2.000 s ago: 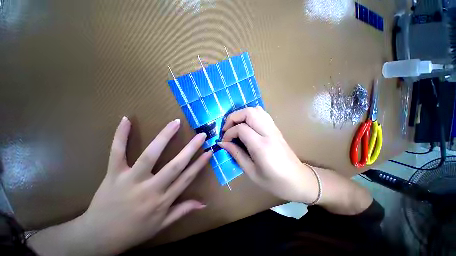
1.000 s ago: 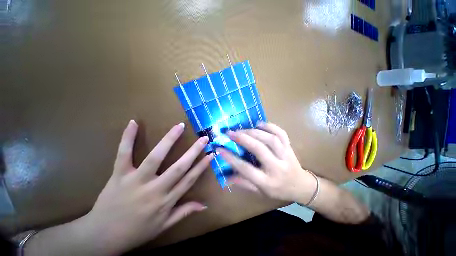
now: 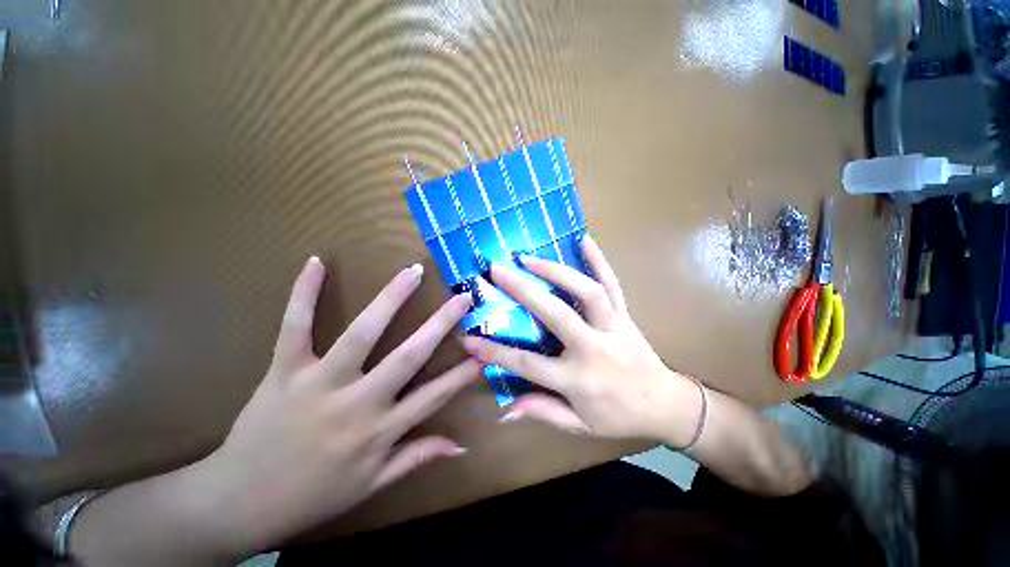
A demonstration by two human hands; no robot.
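A bright blue solar cell string point(image 3: 498, 205) lies tilted on the brown bench, with silver lines and wire ends sticking out past its upper edge. My left hand point(image 3: 343, 410) lies flat with fingers spread; its fingertips touch the left edge of the string beside a small dark patch. My right hand point(image 3: 587, 360) lies palm down over the lower right part of the string, fingers spread and fingertips on its surface. Both hands are bare. The part of the string under my right hand is hidden.
Pliers or cutters with one red and one yellow handle point(image 3: 811, 332) lie at right, below tangled ribbon offcuts point(image 3: 775, 253). A white squeeze bottle point(image 3: 892, 174) lies by a grey machine point(image 3: 941, 111). Dark blue cell strips point(image 3: 814, 64) lie at upper right. Cables and a fan are lower right.
My right hand has gone from pinching at the string's middle to lying spread across it. My left hand keeps its flat pose at the left edge.
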